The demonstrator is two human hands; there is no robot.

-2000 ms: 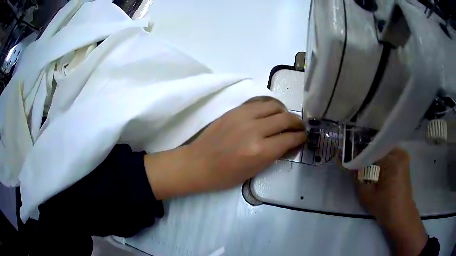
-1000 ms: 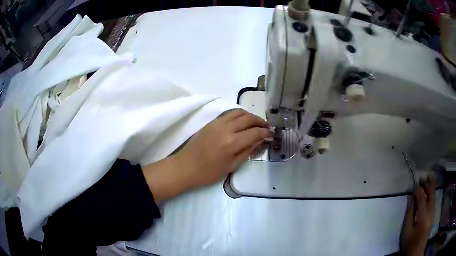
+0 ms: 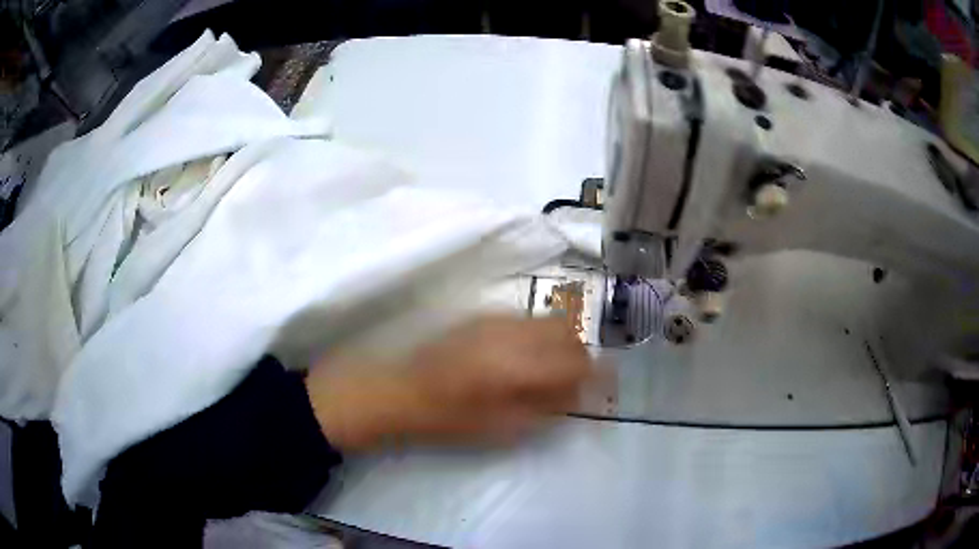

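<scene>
My left hand [image 3: 472, 381] is blurred, on the table just left of and below the needle area. I cannot tell whether its fingers hold anything. The white cloth [image 3: 247, 257] is heaped at the left, and its narrow end reaches towards the presser foot [image 3: 619, 303]. The shiny slide plate [image 3: 560, 300] with a brown patch shows above my fingers. The off-white sewing machine [image 3: 687, 161] stands at the right. My right hand is not in view.
A thin metal spike [image 3: 891, 397] lies at the right end of the machine bed, across its front edge. The white table [image 3: 462, 118] extends behind the cloth. Blurred dark items line the far edge and right rim.
My left hand has come away from the presser foot, towards the front, uncovering the slide plate. My right hand has left the picture. The spike now shows in full.
</scene>
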